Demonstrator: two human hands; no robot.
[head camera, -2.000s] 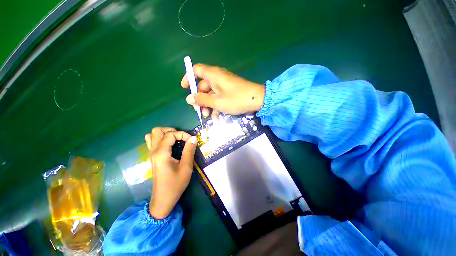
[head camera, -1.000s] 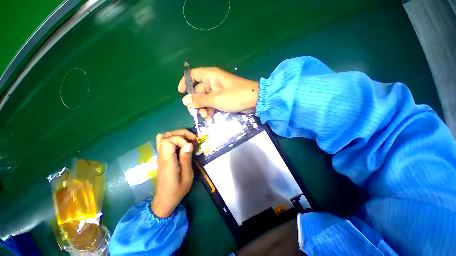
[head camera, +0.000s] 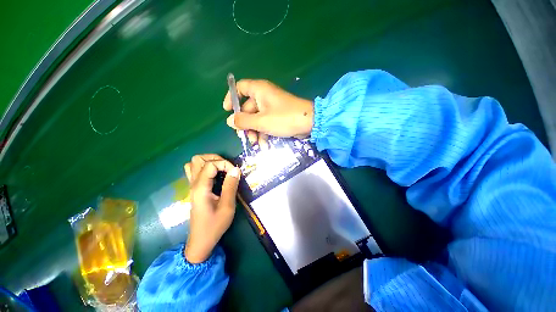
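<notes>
A tablet unit (head camera: 314, 213) lies back up on the dark green mat, its large silver-white panel towards me. The circuit board (head camera: 274, 161) at its far end is bright with glare. My right hand (head camera: 268, 109) holds slim grey tweezers (head camera: 235, 97) like a pen, tips down at the board's left part. My left hand (head camera: 213, 195) is at the unit's left corner, thumb and index finger nearly together at the board edge; whether something is between them cannot be told. Small amber bits of Kapton tape (head camera: 250, 170) show on the board's left side.
A tape carrier sheet (head camera: 174, 210) lies left of my left hand. Further left is an amber bundle of Kapton sheets (head camera: 102, 250) in crinkled clear plastic. A dark object (head camera: 6, 213) shows at the left edge, a blue item (head camera: 41, 298) at the bottom left. A metal-edged brighter green surface curves at upper left.
My left fingers opened from a curl, then came back to a pinch at the board corner. The tweezers shifted slightly at the board. The view moved a little, bringing the dark object in at left.
</notes>
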